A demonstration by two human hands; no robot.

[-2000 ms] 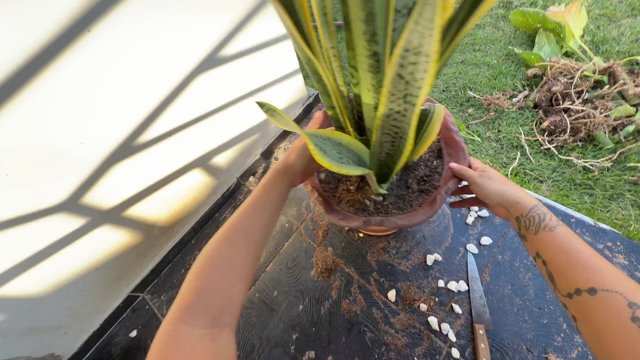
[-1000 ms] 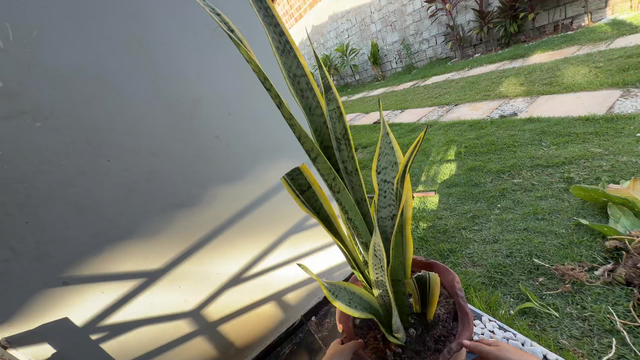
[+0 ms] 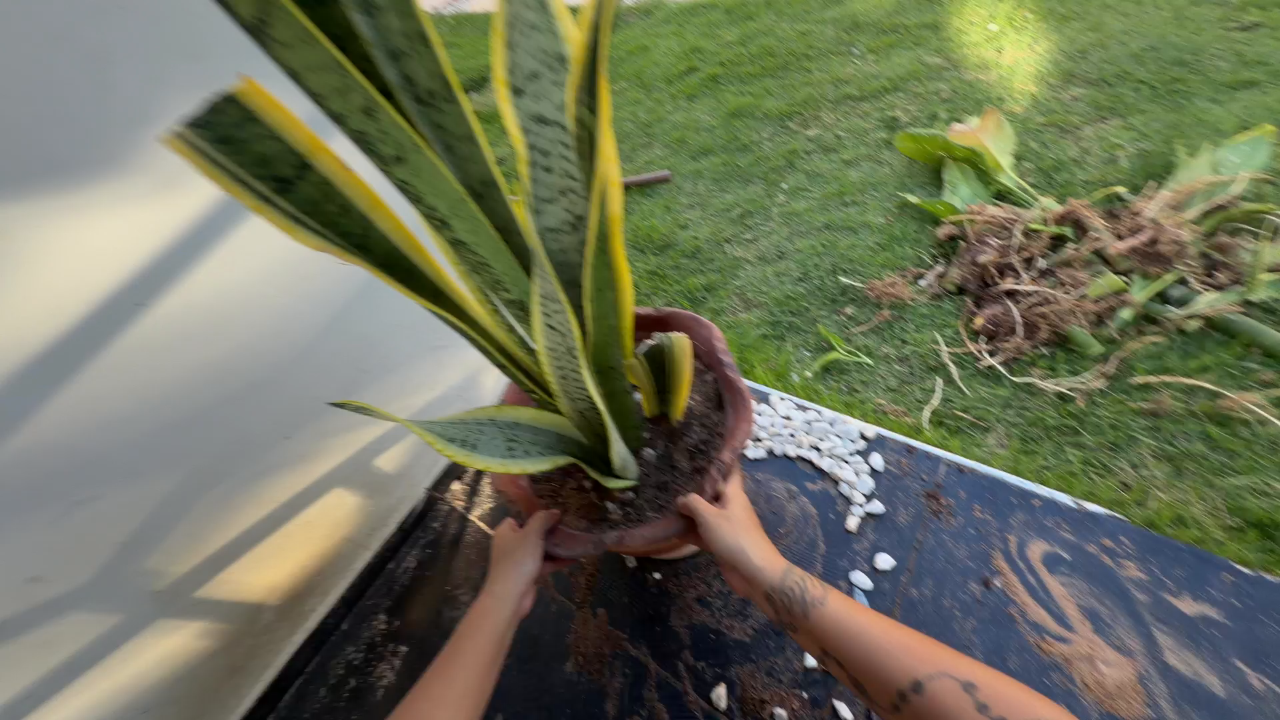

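Note:
A snake plant with yellow-edged leaves stands in a reddish-brown pot filled with dark soil. The pot is on a dark, soil-strewn surface. My left hand grips the pot's near left rim, thumb on top. My right hand holds the near right rim in the same way, its thumb over the edge. One leaf bends out low to the left, and a short cut leaf piece stands in the soil at the right. The fingers under the rim are partly hidden.
White pebbles lie heaped right of the pot, with several loose ones nearer. A pale wall borders the left side. On the grass at the right lies a pile of uprooted plants with roots.
The pot has turned between my hands: the low leaf lay nearer the front two seconds ago, and the short cut piece now shows at the right. The view tilted up and came back down.

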